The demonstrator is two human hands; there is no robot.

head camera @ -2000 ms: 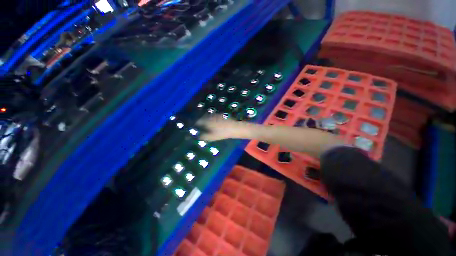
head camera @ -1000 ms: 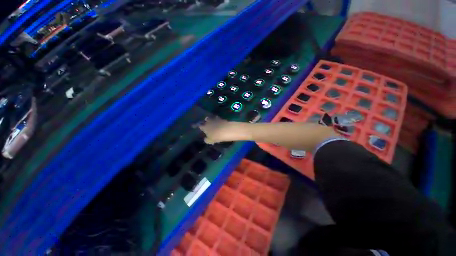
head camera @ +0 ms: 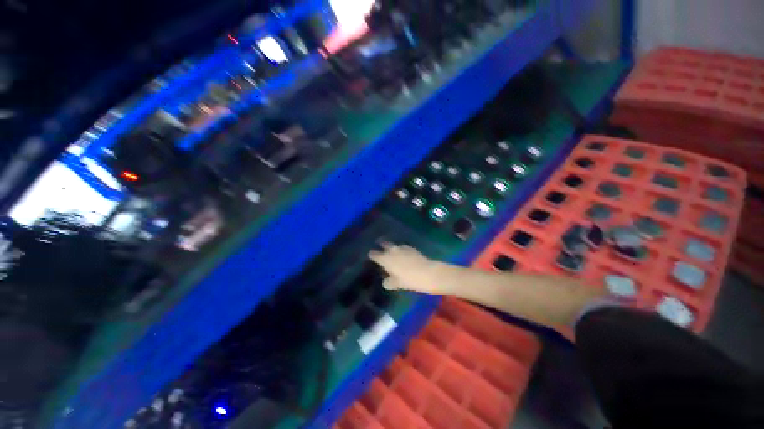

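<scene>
My right hand [head camera: 406, 269] reaches in from the right over the green-matted shelf, fingertips down near several dark square watch units [head camera: 369, 315]; blur hides whether it grips one. Behind it on the shelf stand rows of watch units with lit white and green screens [head camera: 439, 213], and one dark unit [head camera: 463, 227] at their front. An orange-red pocket tray [head camera: 563, 289] at the right lies under my forearm; many pockets hold dark or silver-grey units, and several loose units [head camera: 627, 241] are heaped in its middle. My left hand is out of the picture.
A blue rack beam [head camera: 335, 197] crosses above the shelf. An orange-red tray with no units visible [head camera: 452, 364] lies below the shelf edge, near a white label [head camera: 377, 333]. Stacked orange-red trays [head camera: 695, 80] stand at the back right. Upper rack levels are blurred.
The view has shifted, so the shelf and trays appear further right and lower. The lit screens nearest my right hand two seconds ago are now dark. My right hand remains over that part of the shelf.
</scene>
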